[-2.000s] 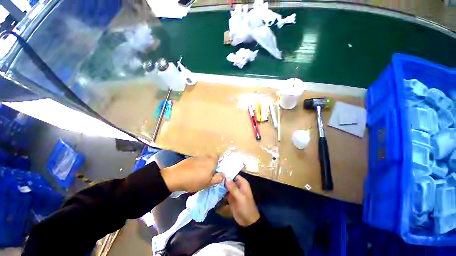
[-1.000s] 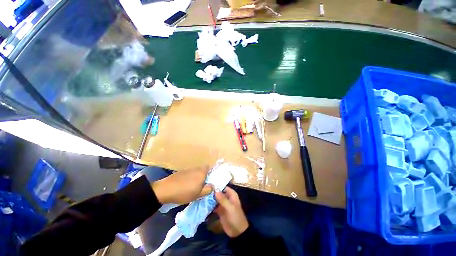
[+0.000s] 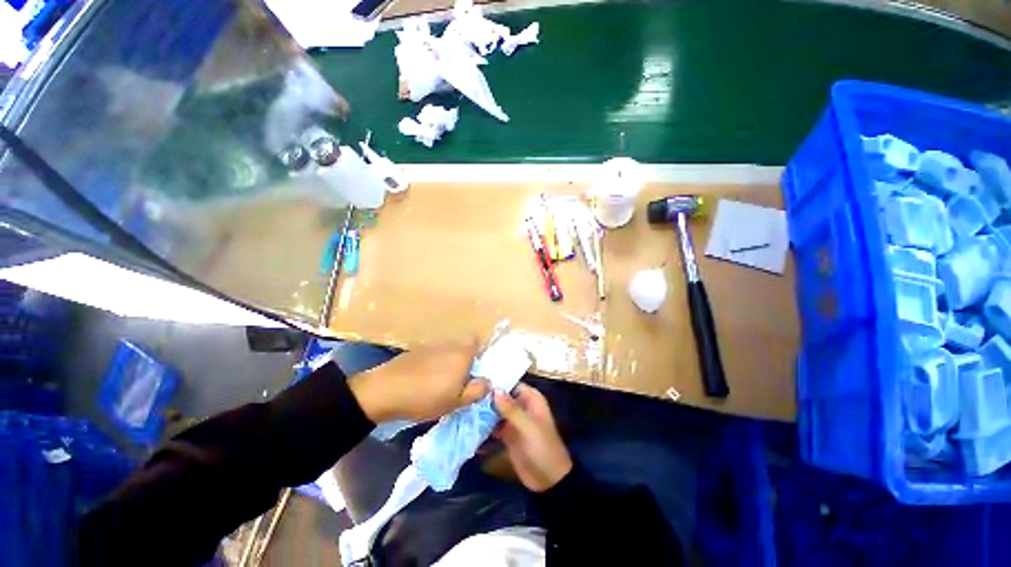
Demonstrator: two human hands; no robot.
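Note:
A pale blue-white figure lower body (image 3: 446,443) is held over my lap at the bench's front edge, its legs pointing down to the left. A small pale block (image 3: 502,363) sits at its waist end. My left hand (image 3: 416,382) grips the waist and block from the left, its fingertips partly hidden. My right hand (image 3: 534,434) holds the same end from the right, thumb and fingers against the block. Both hands are bare. I cannot tell whether the block is fully seated.
On the brown bench (image 3: 443,255) lie a mallet (image 3: 696,294), red pen-like tool (image 3: 543,260), white bottle (image 3: 647,290), white cup (image 3: 618,194) and pale square (image 3: 748,235). A blue crate of pale blocks (image 3: 845,299) stands right. A clear screen (image 3: 177,144) stands left.
The view has shifted and tilted with my head. Both hands keep the same hold on the figure's waist and block, with little visible movement.

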